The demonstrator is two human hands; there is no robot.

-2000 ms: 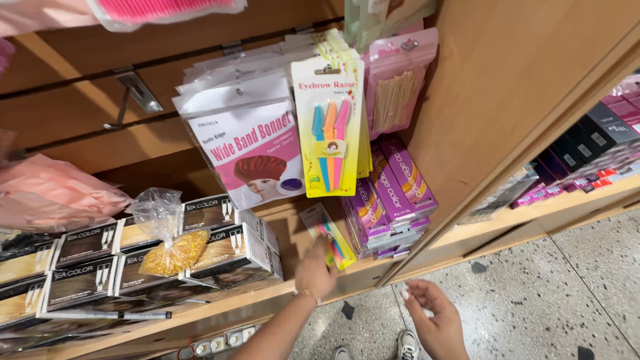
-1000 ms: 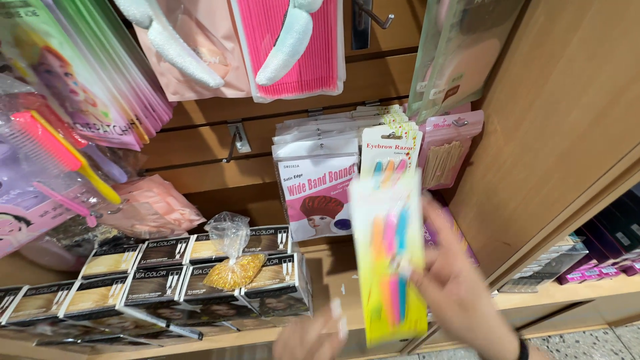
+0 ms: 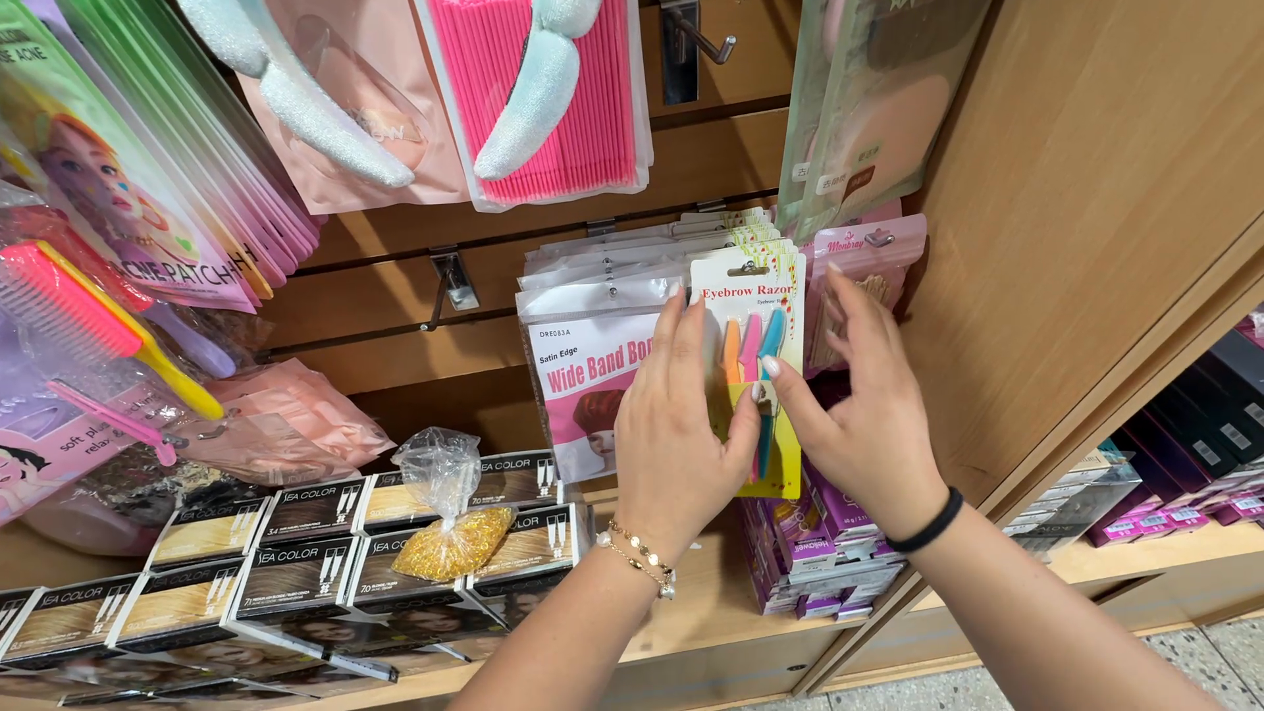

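Note:
An eyebrow razor pack (image 3: 750, 341), a card with orange, pink and blue razors, hangs upright at the front of a row of like cards. My left hand (image 3: 681, 425) is at its left edge, fingers raised and apart from the thumb, partly over the bonnet pack (image 3: 583, 395). On the card's right side is my right hand (image 3: 857, 405), its thumb near the razors and its fingers spread. Both hands look flat against or close to the card; neither is closed round it. The hook behind the card is hidden.
Hair colour boxes (image 3: 296, 573) stand lower left, with a bag of gold glitter (image 3: 449, 543) on top. Purple boxes (image 3: 820, 553) are stacked below the razor cards. A bare hook (image 3: 701, 44) juts out above. The wooden side panel (image 3: 1076, 227) rises at right.
A second ago my right hand held a razor pack out in front of the row; now the front pack hangs in the row between both hands. My left hand has risen from the shelf.

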